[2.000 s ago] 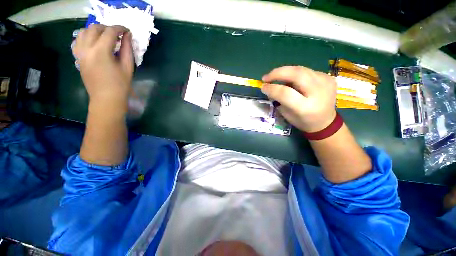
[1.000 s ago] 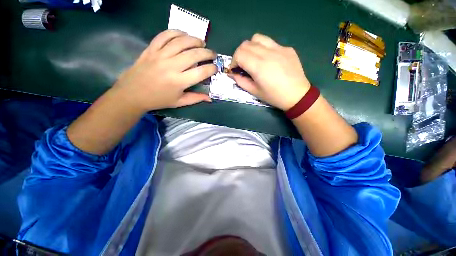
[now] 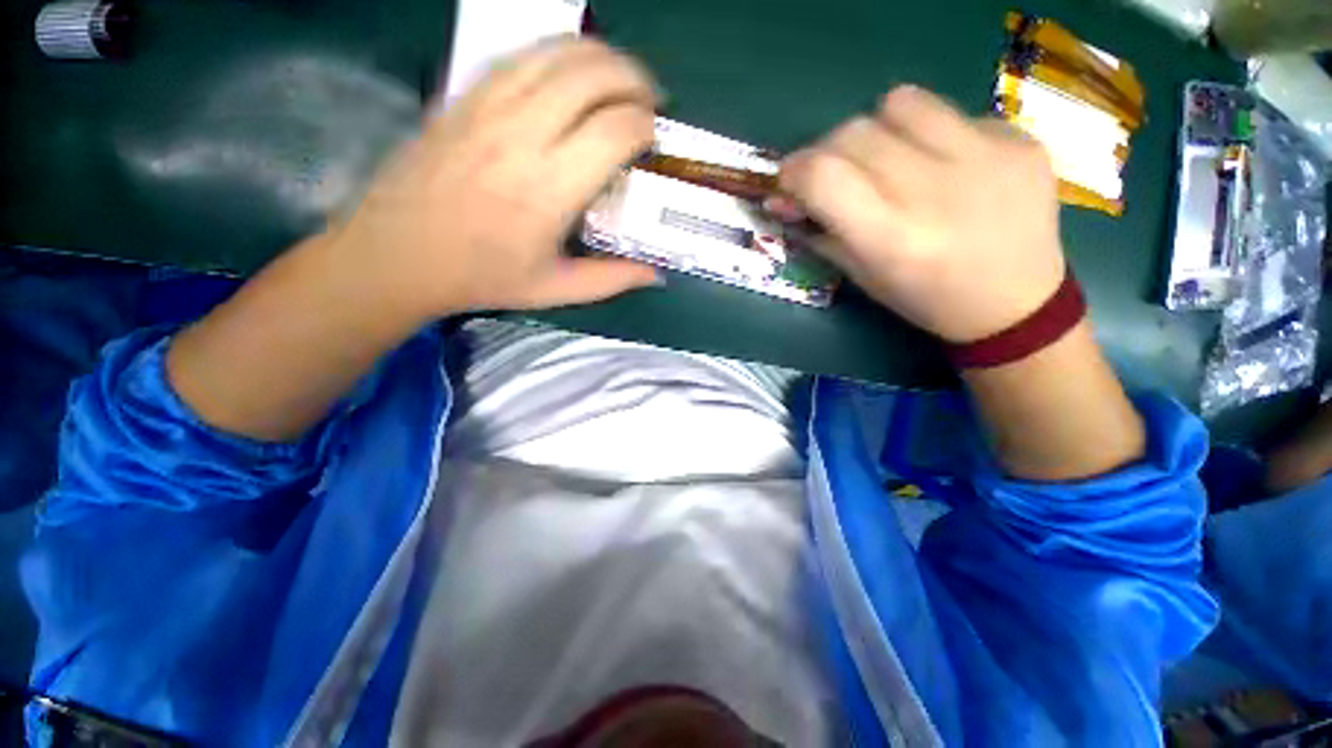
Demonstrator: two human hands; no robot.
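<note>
A phone housing (image 3: 701,234), silvery-white and open, lies on the dark green mat in front of me. An orange-brown flex cable (image 3: 712,176) runs lengthwise along its far side. My left hand (image 3: 533,183) covers the housing's left end, with its thumb along the near edge and its fingers at the cable's left end. My right hand (image 3: 928,212) pinches the cable's right end between thumb and fingers over the housing's right part. A small dark thing shows under the right fingertips; I cannot tell what it is.
A notepad (image 3: 511,37) lies behind my left hand. A flex cable stack (image 3: 1074,117) lies right of my right hand. Farther right are another housing (image 3: 1207,205) and a clear plastic bag (image 3: 1283,249). A ribbed grey cylinder (image 3: 73,29) stands far left. A neighbour's arm shows at the right edge.
My right hand has moved right, from the housing's left end to its right end. The flex cable now shows stretched along the housing. My left hand stays at the left end.
</note>
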